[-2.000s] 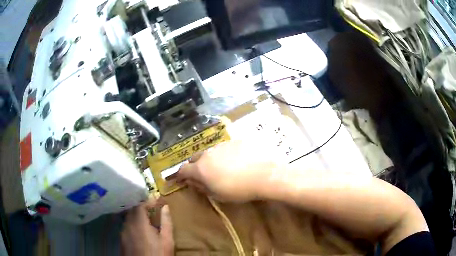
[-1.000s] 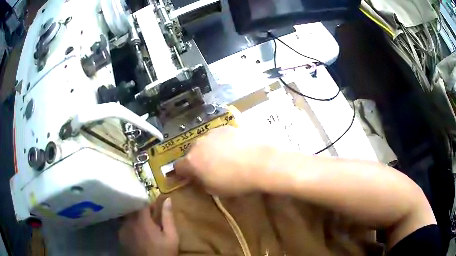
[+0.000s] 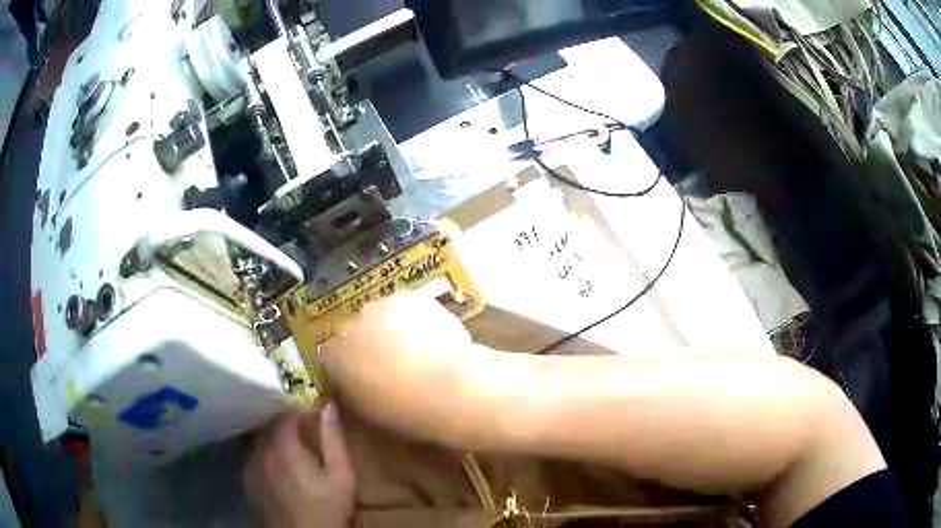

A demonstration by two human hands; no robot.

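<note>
The yellow clamp frame (image 3: 366, 270) with black handwriting lies under the metal clamp arm (image 3: 351, 222). My right hand (image 3: 387, 356) reaches across from the right and lies over the front of the frame; its fingertips are hidden, so its grip cannot be told. My left hand (image 3: 301, 469) is at the frame's front left corner, beside the sewing machine head (image 3: 170, 387), its thumb apart, resting at the brown garment's edge. The brown garment (image 3: 413, 485) lies in front of the frame and under my right forearm. A thin tan strip (image 3: 478, 483) shows on it.
A white work plate (image 3: 578, 258) with handwriting lies right of the frame. A black cable (image 3: 676, 242) loops over it, near a pink stick (image 3: 565, 140). A black-framed screen (image 3: 537, 31) stands behind. Beige garment bundles (image 3: 815, 62) hang at the right.
My right hand has moved left and towards me over the frame, uncovering the window's right end. The cloth's front edge now shows below my forearm. My left hand stays near the front left corner.
</note>
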